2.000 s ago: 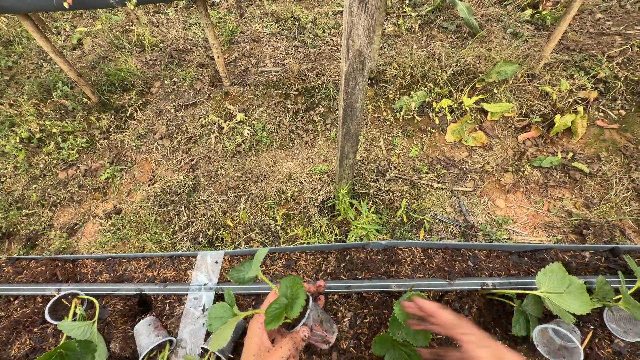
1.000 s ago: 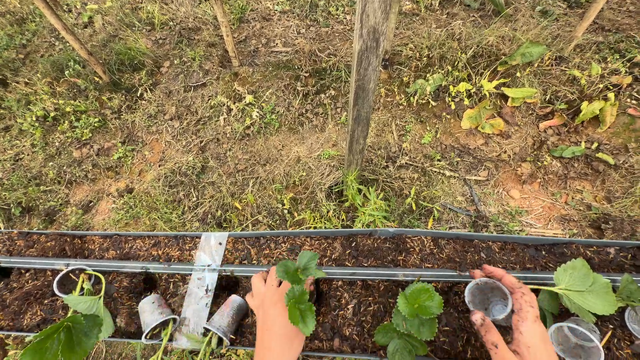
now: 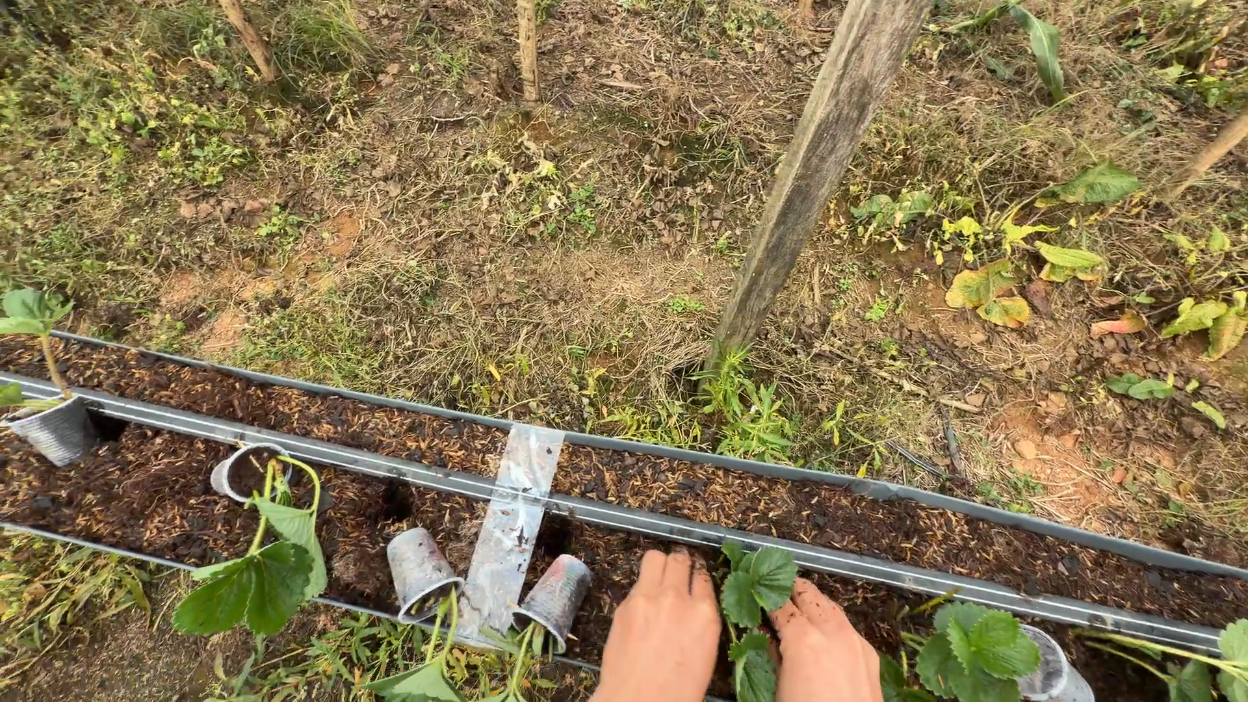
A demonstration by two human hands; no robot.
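Observation:
A small strawberry plant [image 3: 759,585] stands in the dark growing mix of a long trough, between my two hands. My left hand [image 3: 665,624] is on its left, fingertips down in the mix. On its right, my right hand [image 3: 819,639] has its fingers at the base of the leaves, partly hidden by them. Whether the fingers grip the plant cannot be seen. Another strawberry plant [image 3: 975,648] is right of my right hand, beside a clear plastic cup [image 3: 1048,663]. A plastic cup [image 3: 556,600] with a plant lies tipped left of my left hand.
A drip line [image 3: 390,470] runs along the trough, with a strip of clear tape [image 3: 512,526] across it. More potted plants lie left, in a tipped cup [image 3: 421,570], a cup [image 3: 249,473] and a cup [image 3: 58,429]. A wooden post [image 3: 819,166] rises behind the trough.
My right hand has moved left from the plastic cup it held at the right and is now beside the small plant. The cup is let go. The view has tilted and shifted.

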